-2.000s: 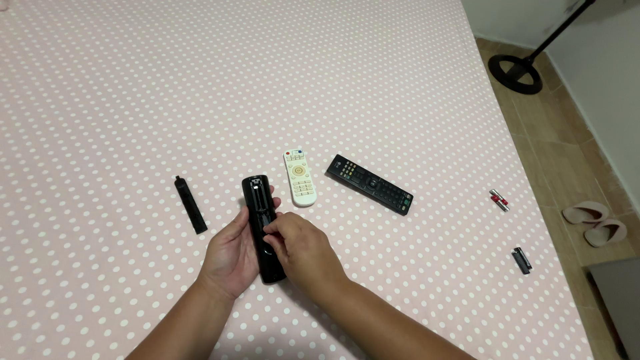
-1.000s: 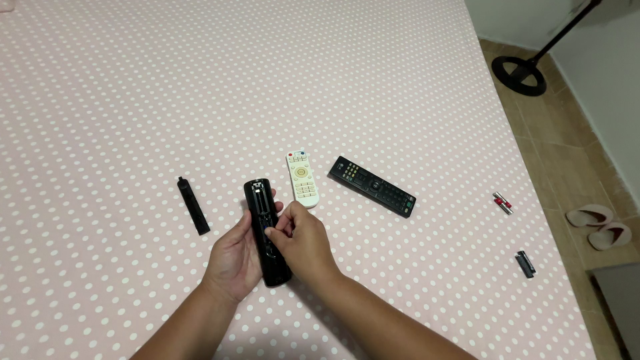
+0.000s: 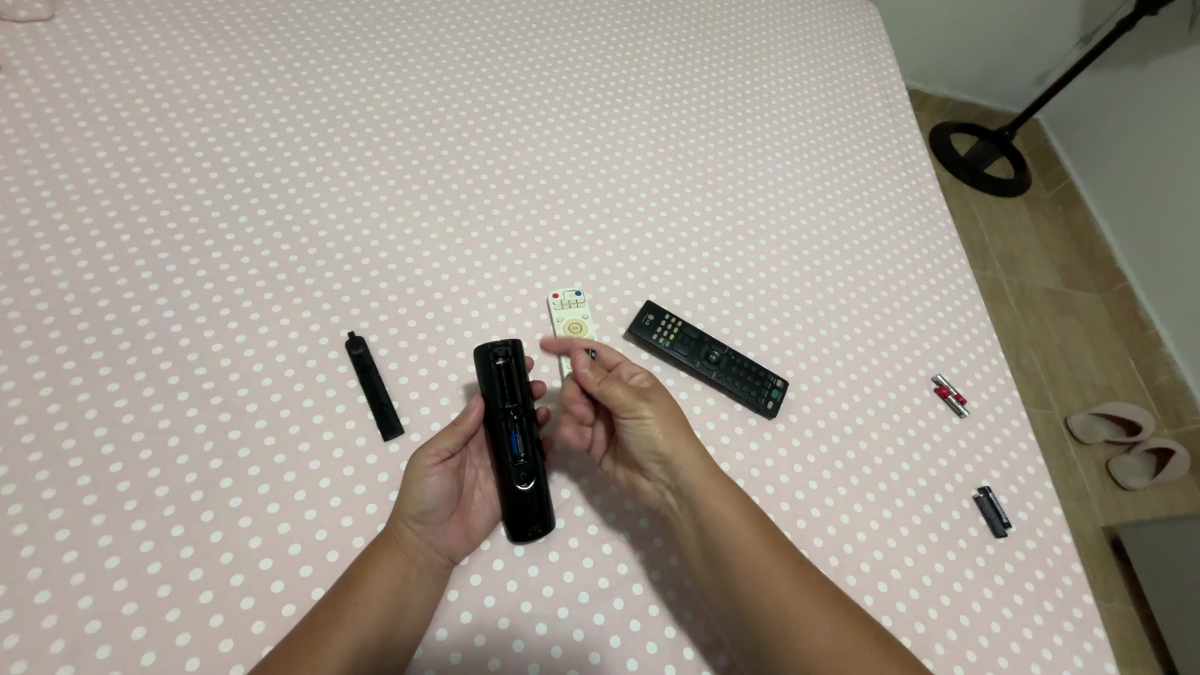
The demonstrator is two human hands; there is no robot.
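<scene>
My left hand [image 3: 459, 487] holds a black remote control [image 3: 517, 506], back side up, its battery compartment uncovered. Something blue shows in the lower part of the compartment. My right hand [image 3: 623, 408] is just right of that remote, apart from it, with a small dark object [image 3: 591, 354] pinched between thumb and fingers; it may be a battery, mostly hidden. Behind the right hand lies a white remote control [image 3: 571, 305], partly covered. A long black battery cover [image 3: 373, 386] lies on the left. To the right rests a second black remote control [image 3: 710, 359], buttons up.
A pink polka-dot cloth [image 3: 450, 187] covers the surface. Near its right edge lie red and silver batteries [image 3: 950, 396] and dark batteries [image 3: 992, 512]. Beyond, on the floor, are slippers [image 3: 1111, 424] and a black round stand base [image 3: 981, 159].
My right hand has come off the held remote and moved to its right, with a small dark object now visible in its fingertips. The left hand still holds the remote.
</scene>
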